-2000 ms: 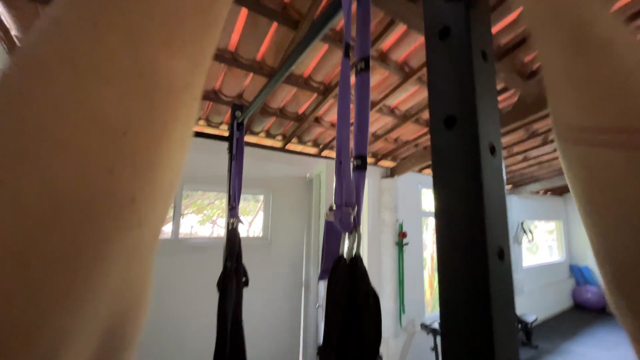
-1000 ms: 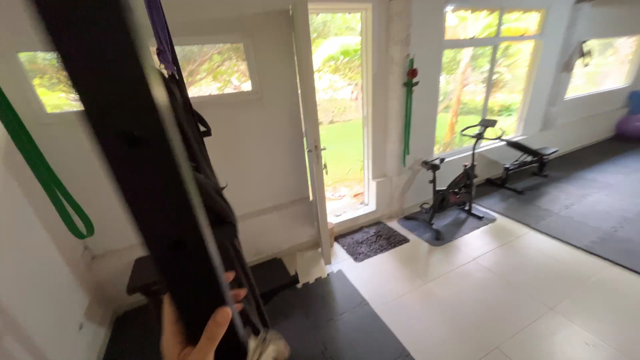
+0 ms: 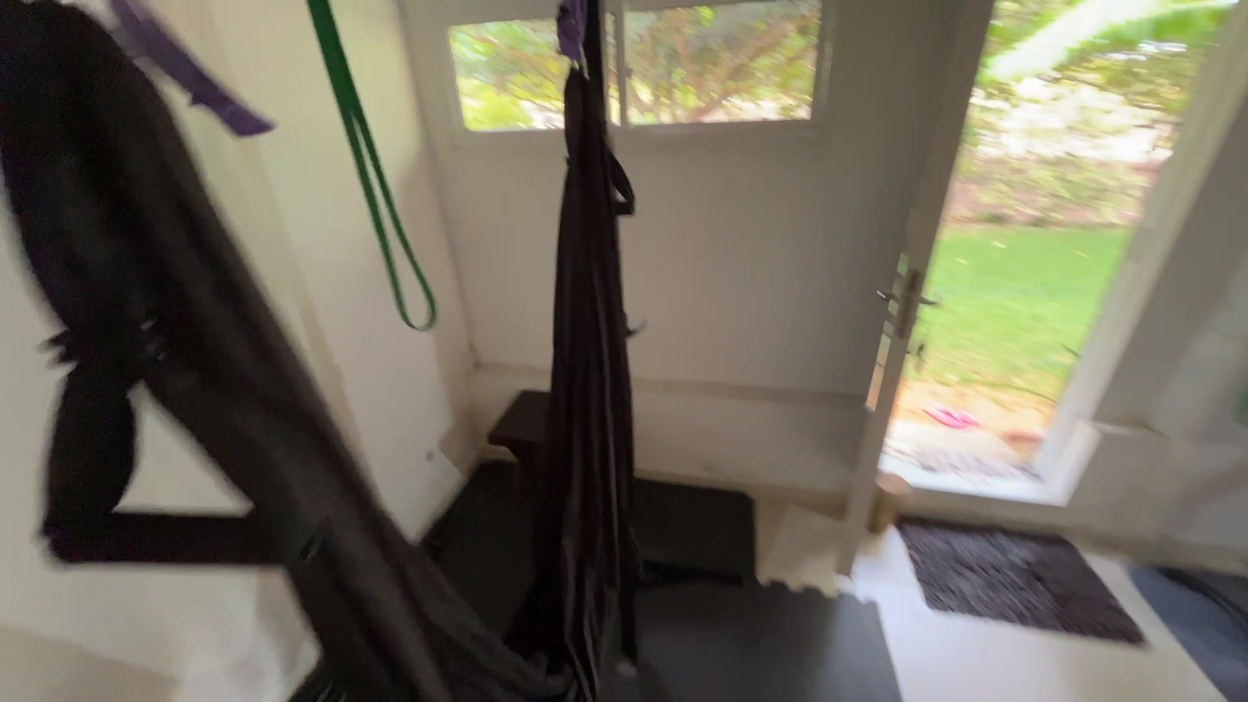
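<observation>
Neither of my hands shows in the head view now, so what they hold or touch is hidden. Black hammock fabric [image 3: 244, 370] slants from the upper left down to the bottom middle, with a black strap loop [image 3: 161, 538] on its left side. Another gathered length of black fabric [image 3: 590, 341] hangs upright near the middle, below a purple strap [image 3: 572, 29]. A second purple strap [image 3: 185, 73] lies beside the slanting fabric at the upper left. Both lengths of fabric come together low in the view.
A green resistance band [image 3: 366, 166] hangs by the left wall. Behind the fabric are a dark bench [image 3: 520, 419] and black floor mats [image 3: 760, 643]. An open door [image 3: 912, 292] stands at the right, near a dark shaggy doormat [image 3: 1019, 580]. Pink footwear [image 3: 951, 417] lies outside.
The hand seen low by the black post one second ago has left the view, as has the post. The view has swung toward the left wall, and the slanting black fabric now fills the left side.
</observation>
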